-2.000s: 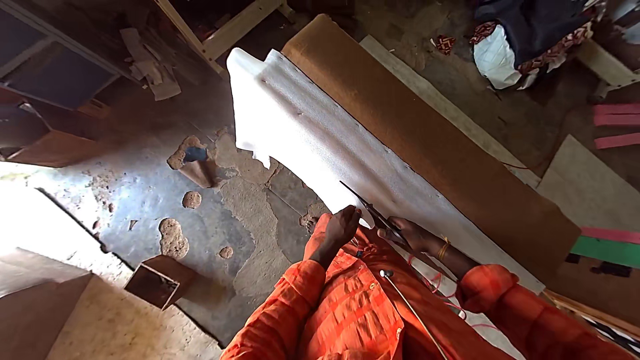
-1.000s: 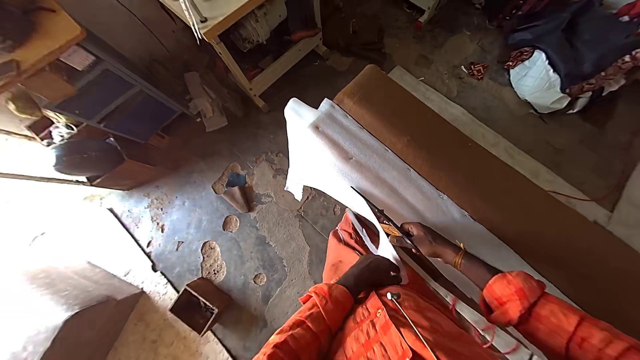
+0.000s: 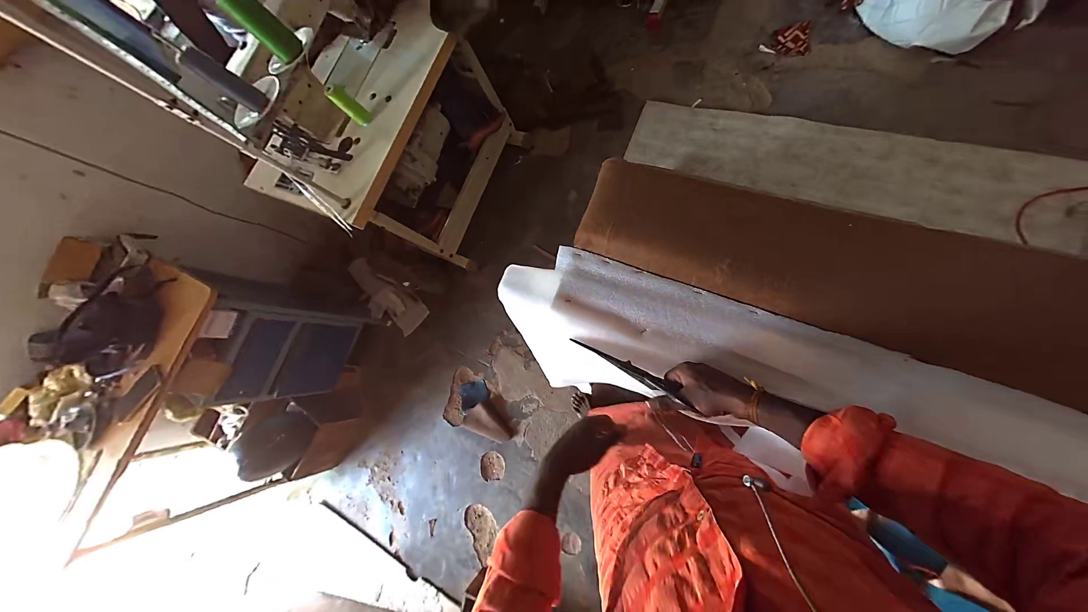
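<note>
My right hand (image 3: 710,391) grips a pair of dark metal scissors (image 3: 633,371), whose blades point up and left over white foam-like sheeting (image 3: 671,319). The sheeting hangs along the near side of a long brown padded piece (image 3: 816,255). A yellow band sits on my right wrist. My left hand (image 3: 586,444) is blurred, beside the front of my orange clothing, below the sheeting's lower edge; its fingers are hard to make out. A white piece (image 3: 778,455) shows under my right forearm, partly hidden by it.
An industrial sewing machine table (image 3: 404,110) with green thread cones stands at the upper left. A cluttered wooden table (image 3: 170,340) and blue cabinet (image 3: 289,357) are at the left. A pale board (image 3: 833,161) lies beyond the brown piece. The floor (image 3: 425,484) has worn patches.
My left hand has come away from the white sheeting by the scissors and moved left. The scissors remain in my right hand. The view has swung left.
</note>
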